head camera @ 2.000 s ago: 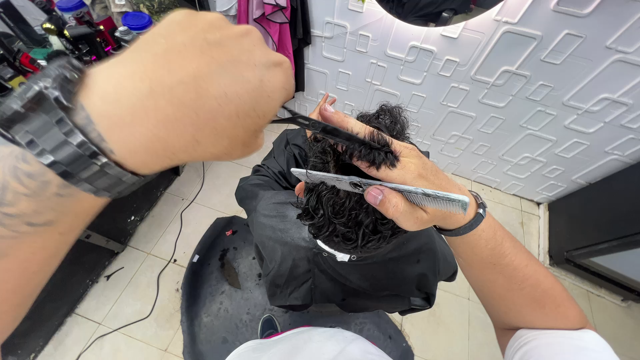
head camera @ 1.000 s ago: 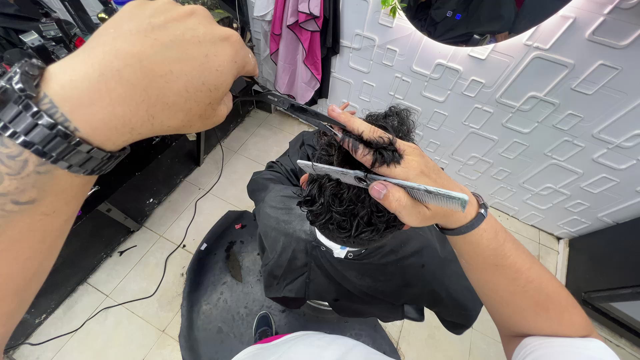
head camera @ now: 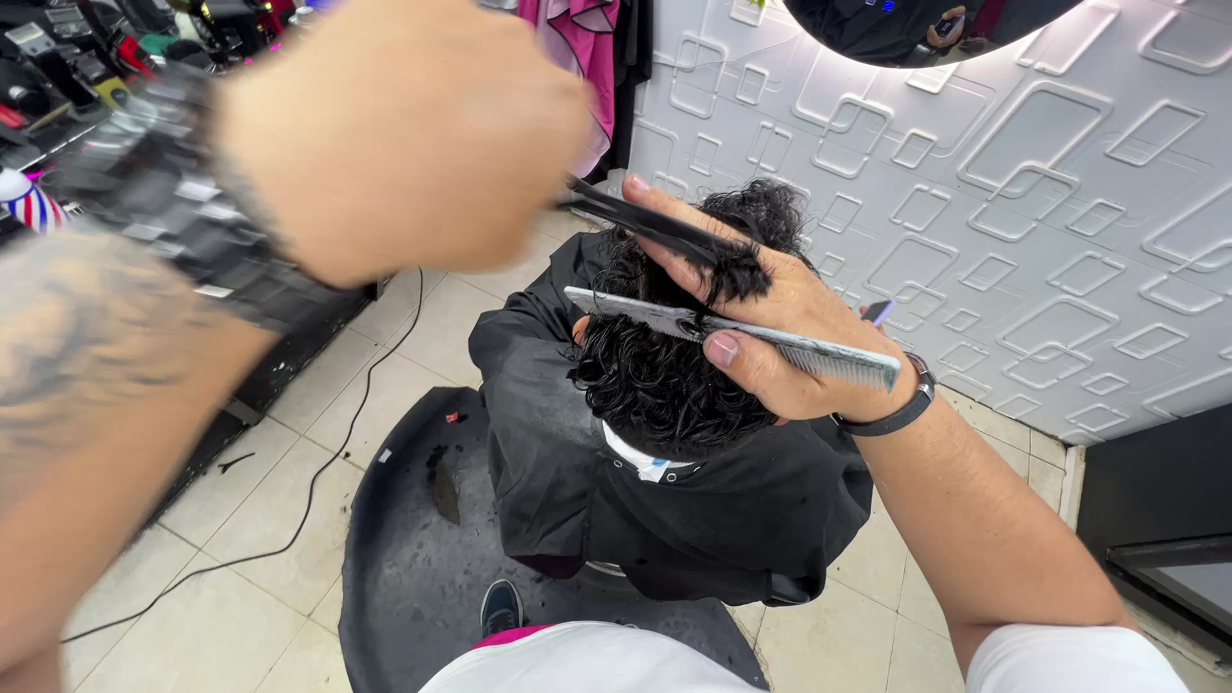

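Note:
My left hand (head camera: 404, 135), blurred and wearing a dark link watch (head camera: 173, 202), is closed on black scissors (head camera: 640, 219). Its fingers and the scissor handles are hidden from me. The blades lie along the fingers of my right hand (head camera: 794, 308), at a lock of black hair (head camera: 736, 272) that stands out over those fingers. Under the thumb of that hand a pale comb (head camera: 837, 358) is held slantwise above the curly hair (head camera: 664, 385) of a seated person. This person wears a black cape (head camera: 693, 529) with a white neck strip (head camera: 630, 452).
A dark round mat (head camera: 404, 539) lies under the chair on the tiled floor (head camera: 279, 491). A black cable (head camera: 313, 491) runs across the tiles at left. Clippers and other tools crowd a counter (head camera: 58, 135) at upper left. A patterned white wall (head camera: 924, 192) with a mirror (head camera: 905, 24) stands beyond.
The scissors remain beside the raised lock, and the comb stays in my right hand. My left hand has shifted slightly relative to the head, while the view has tilted a little.

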